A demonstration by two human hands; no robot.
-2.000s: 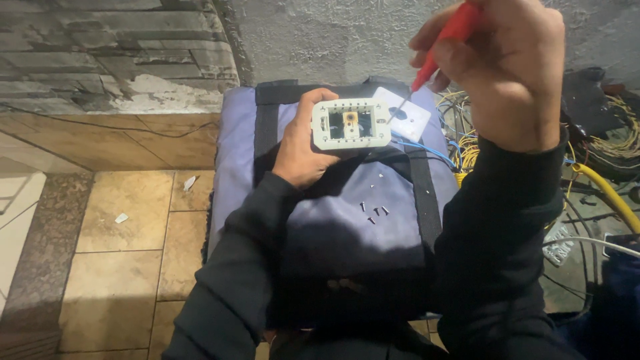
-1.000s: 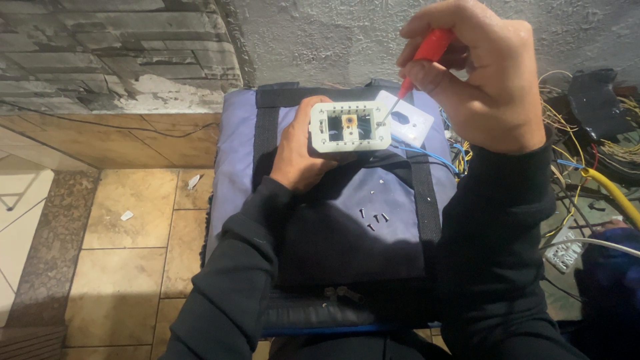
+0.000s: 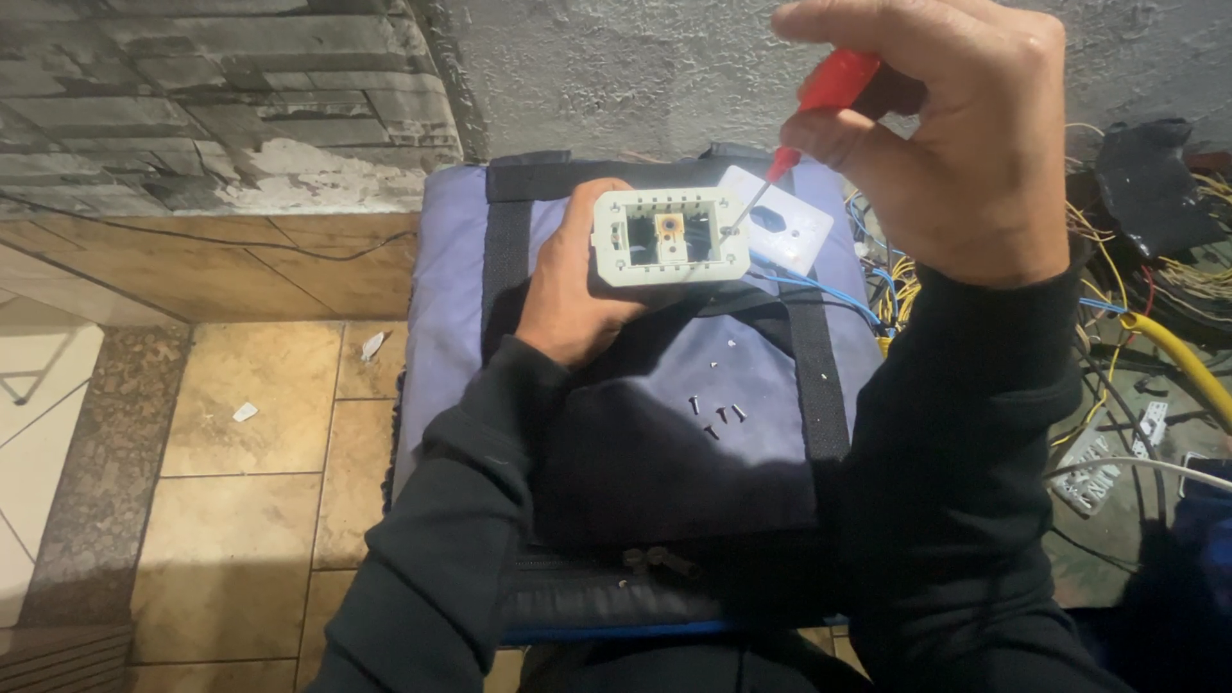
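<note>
My left hand holds a pale plastic electrical outlet frame by its left side, with a small module in its middle that has a brown scorched-looking spot. In my right hand is a red-handled screwdriver, gripped at the handle. Its shaft slants down to the right side of the frame, at a screw there. Behind the frame, on the purple and black bag, lies a white cover plate with openings. Several small dark screws rest on the bag below. Blue wires run right from behind the frame.
The padded bag stands against a rough grey wall. At the right are tangled wires, a thick yellow cable and perforated pale plastic pieces. Tan floor tiles with small white scraps lie left.
The screwdriver tip, above the cover plate two seconds ago, has come down to the right side of the outlet frame. My left hand still holds the frame.
</note>
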